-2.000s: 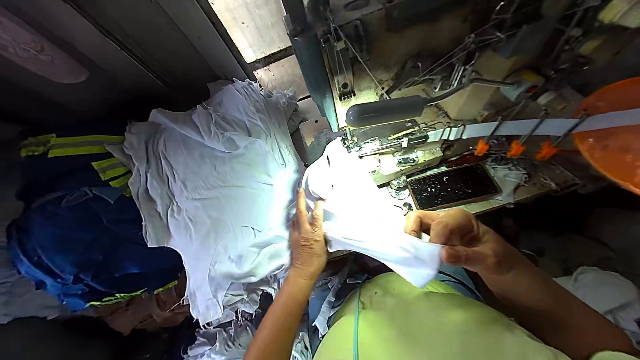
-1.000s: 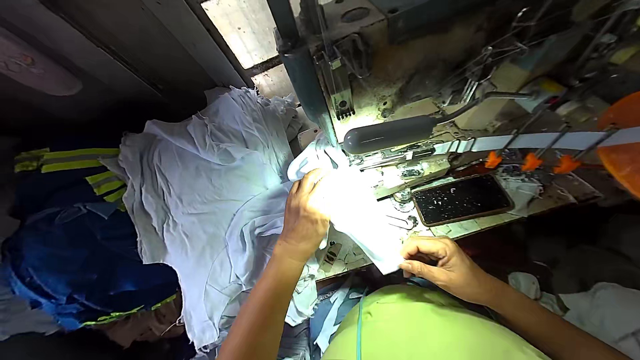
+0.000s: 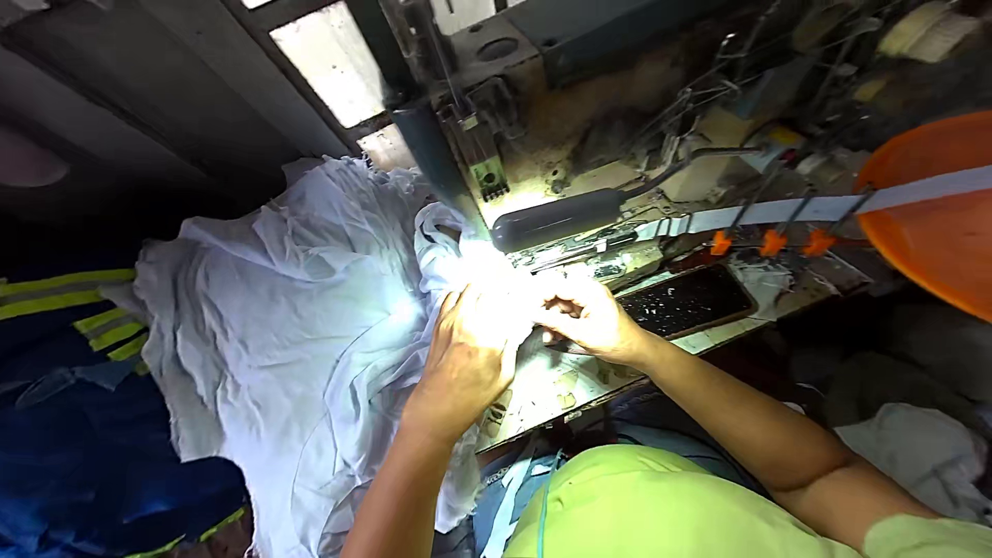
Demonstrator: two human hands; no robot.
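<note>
White fabric (image 3: 484,271) lies bunched under the bright lamp glare at the sewing machine (image 3: 558,116). My left hand (image 3: 469,349) rests on it with the fingers spread flat, pressing it from the left. My right hand (image 3: 585,314) pinches the fabric's right edge between thumb and fingers, close beside the left hand; glare hides the exact grip. A dark oblong lamp (image 3: 554,219) on a bent arm sits just above the hands. To the left spreads a large heap of white cloth (image 3: 310,310), touching the fabric I handle.
A phone (image 3: 690,298) with specks on its dark screen lies right of my right hand. A white tape (image 3: 821,208) runs past orange clips (image 3: 771,242) to an orange bowl-shaped thing (image 3: 938,209). Blue garments with yellow stripes (image 3: 85,434) lie at far left.
My right hand has moved in from the right and up toward the lamp, beside my left hand. The fabric, stretched out to the right earlier, is now bunched under both hands.
</note>
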